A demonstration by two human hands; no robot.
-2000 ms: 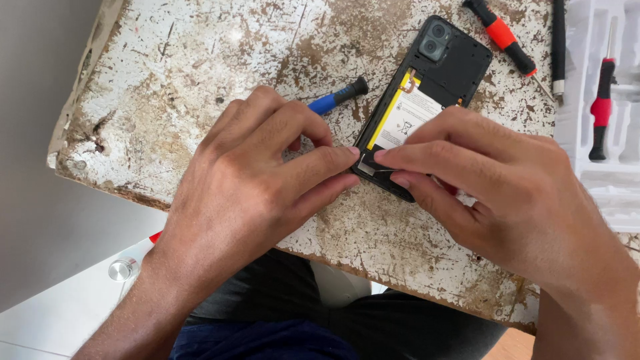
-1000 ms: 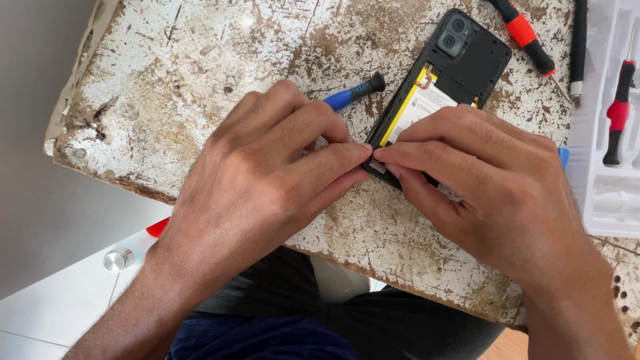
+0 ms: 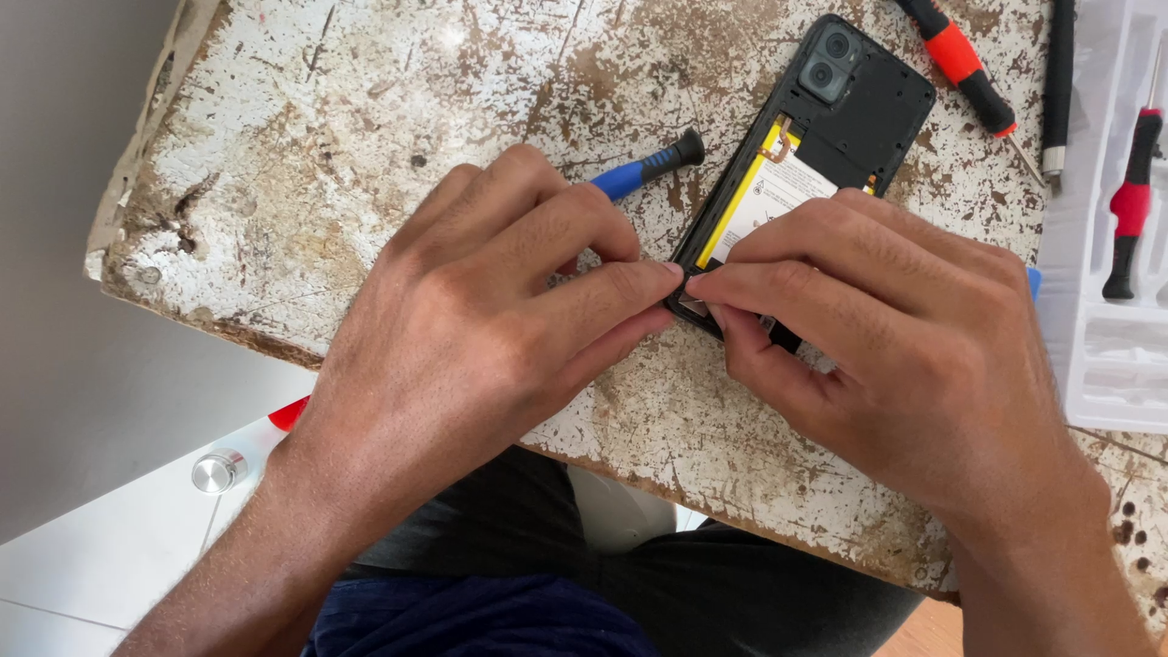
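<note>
An opened smartphone (image 3: pixel 865 109) lies slanted on the worn table, its dual camera at the upper end and its yellow-edged white battery (image 3: pixel 787 190) exposed. My left hand (image 3: pixel 484 310) grips the phone's lower left edge between thumb and index finger. At the phone's lower end, the fingertips of my right hand (image 3: pixel 876 338) are pinched together just inside the frame, close to my left fingertips. Whether they hold a small part cannot be told. My right hand hides much of the lower half of the phone.
A blue and black screwdriver (image 3: pixel 646 170) lies beside my left fingers. At the upper right are a red and black screwdriver (image 3: pixel 965 68) and a black pen-like tool (image 3: pixel 1057 91). A white plastic tray (image 3: pixel 1100 365) at the right edge holds another red and black screwdriver (image 3: pixel 1133 201).
My left fingertips have stayed at the phone's lower edge. My right fingers have shifted slightly at the phone's lower end. The view has moved a little.
</note>
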